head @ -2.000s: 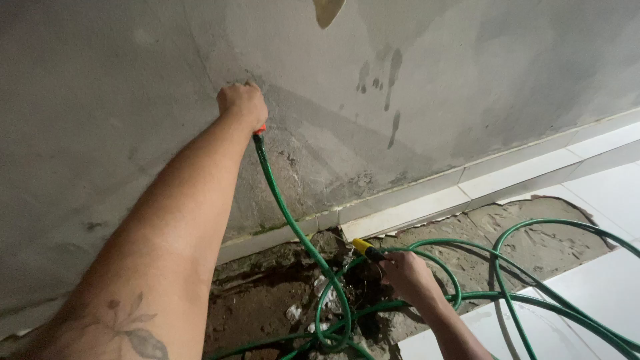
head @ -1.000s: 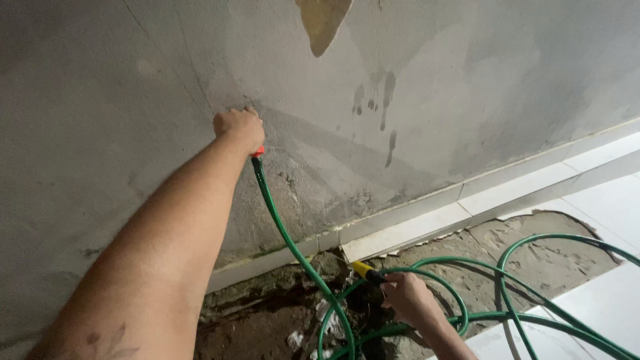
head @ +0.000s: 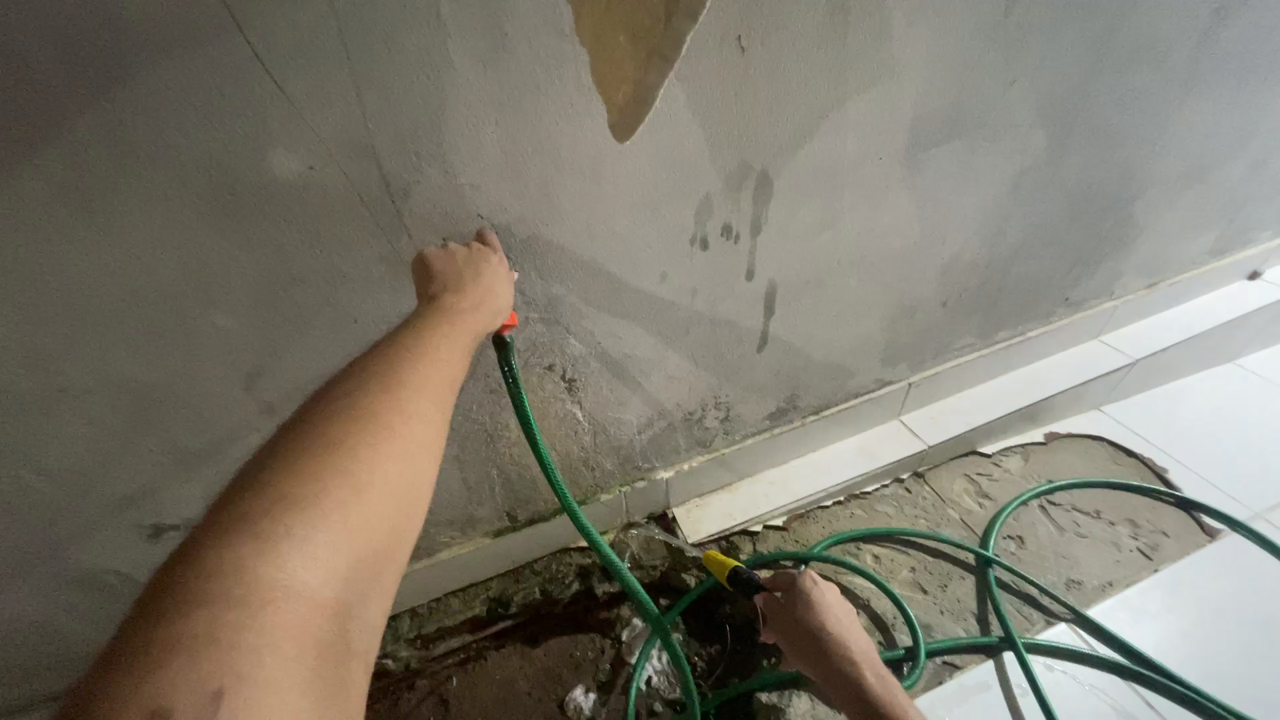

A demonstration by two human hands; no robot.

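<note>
My left hand (head: 465,280) is closed against the grey wall (head: 850,200), around a fitting whose orange-red end (head: 508,322) shows below it. A green garden hose (head: 545,465) hangs from that fitting and drops to the dug-out floor. At the lower right, my right hand (head: 810,620) grips a yellow and black hose nozzle (head: 732,573), pointed up and left. A thin stream of water (head: 665,537) comes from its tip toward the foot of the wall. What the left fingers hold behind the fitting is hidden.
Green hose loops (head: 990,560) lie over rough mortar (head: 1080,500) at the right. White floor tiles (head: 1190,610) border it. A tiled ledge (head: 800,470) runs along the wall's base. Below is a hole with dark soil (head: 500,660). Peeled plaster (head: 635,60) shows a tan patch above.
The view has shifted, showing more of the tan patch on the wall. Both hands keep their holds on the fitting and the nozzle.
</note>
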